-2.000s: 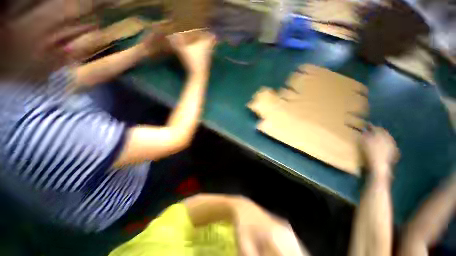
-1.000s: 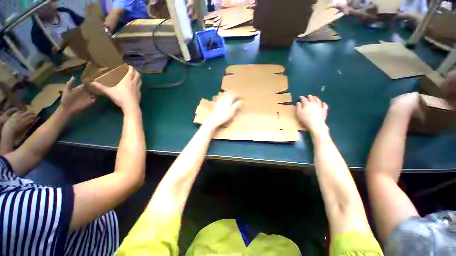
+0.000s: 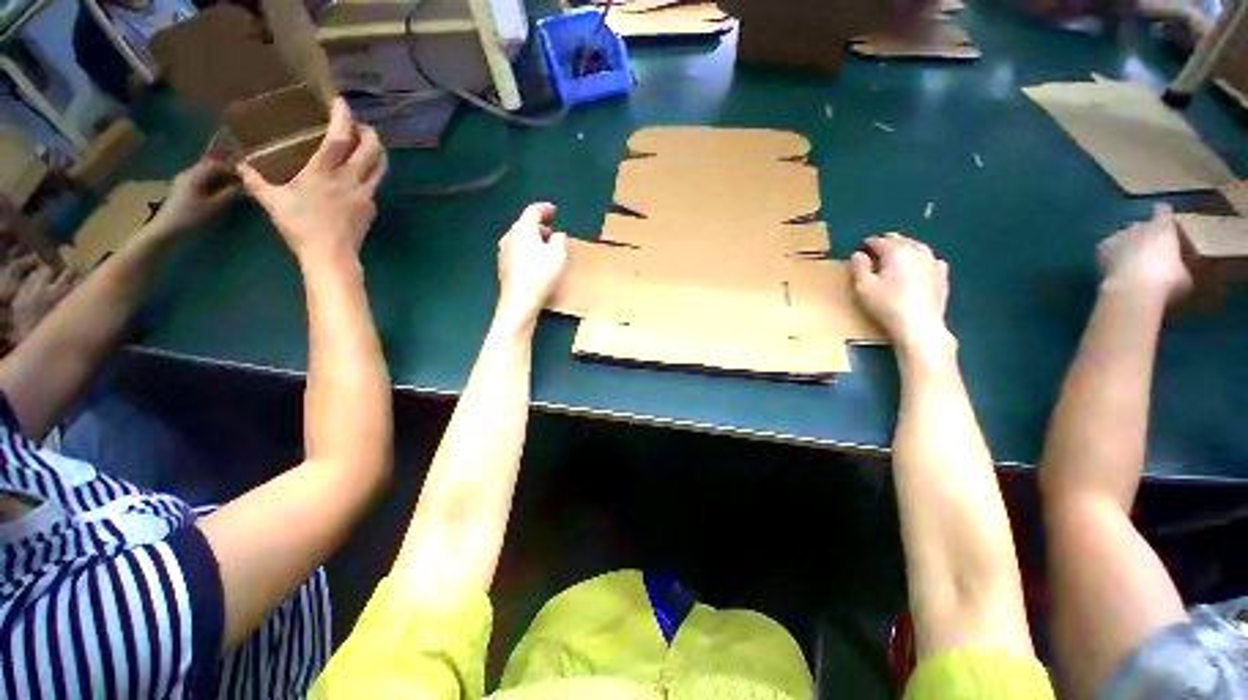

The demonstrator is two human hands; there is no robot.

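Observation:
A flat tan box blank (image 3: pixel 712 260) lies on the dark green tabletop in front of me, its rounded, notched lid panel pointing away. Its near edge shows more than one layer. My left hand (image 3: pixel 531 260) grips the outer end of the left side flap, with thumb and fingers at its edge. My right hand (image 3: pixel 903 287) grips the outer end of the right side flap, fingers curled over it. Both side flaps lie about level with the blank.
A worker at left holds a partly folded box (image 3: pixel 281 130). A worker's hand at right (image 3: pixel 1147 260) touches another box (image 3: pixel 1215 244). A blue bin (image 3: pixel 586 58), a cable (image 3: pixel 472 103) and a flat cardboard sheet (image 3: pixel 1129 134) lie beyond. The table's front edge (image 3: pixel 712 427) is near.
My left hand has moved from the blank's surface out to the left flap, which now extends flat. My right hand stays at the right flap. The blank looks squarer to me.

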